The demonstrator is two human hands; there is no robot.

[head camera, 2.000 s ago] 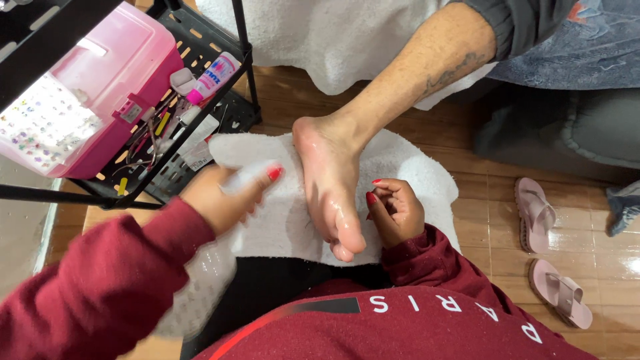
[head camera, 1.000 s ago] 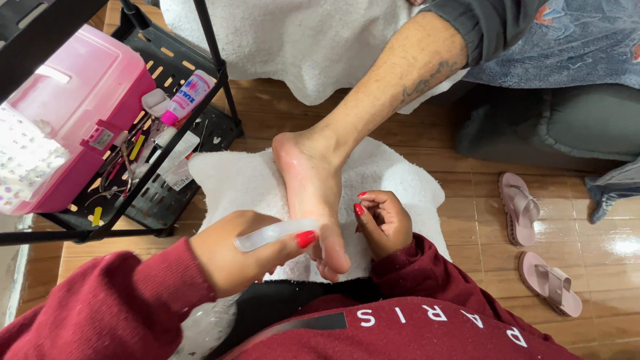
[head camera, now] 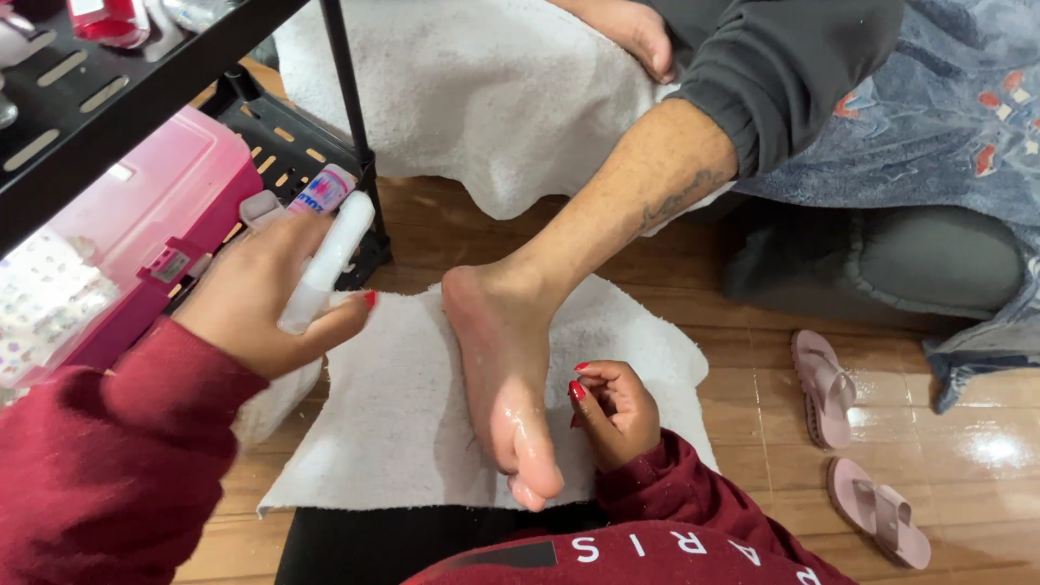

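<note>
My left hand (head camera: 268,284), at the left beside the black cart, grips a slim, translucent white plastic object (head camera: 329,260) between thumb and fingers. Another person's bare foot (head camera: 512,382) rests sole up on a white towel (head camera: 390,406) over my lap; the sole near the toes looks wet and shiny. Just right of the foot, my right hand (head camera: 621,414) hovers over or rests on the towel, its fingers loosely curled. Whether something small is inside the curled fingers cannot be seen. My right hand and the foot appear apart.
A black slotted cart (head camera: 349,89) at the left carries a pink case (head camera: 195,171) and a pink-and-white tube (head camera: 325,188). A second white towel (head camera: 487,89) lies beyond, with the person's other foot (head camera: 642,41). Pink sandals (head camera: 825,390) stand on the floor at the right.
My left hand, with the white object, has moved from over the toes to the left, beside the cart. My right hand stays beside the foot. The view has shifted somewhat.
</note>
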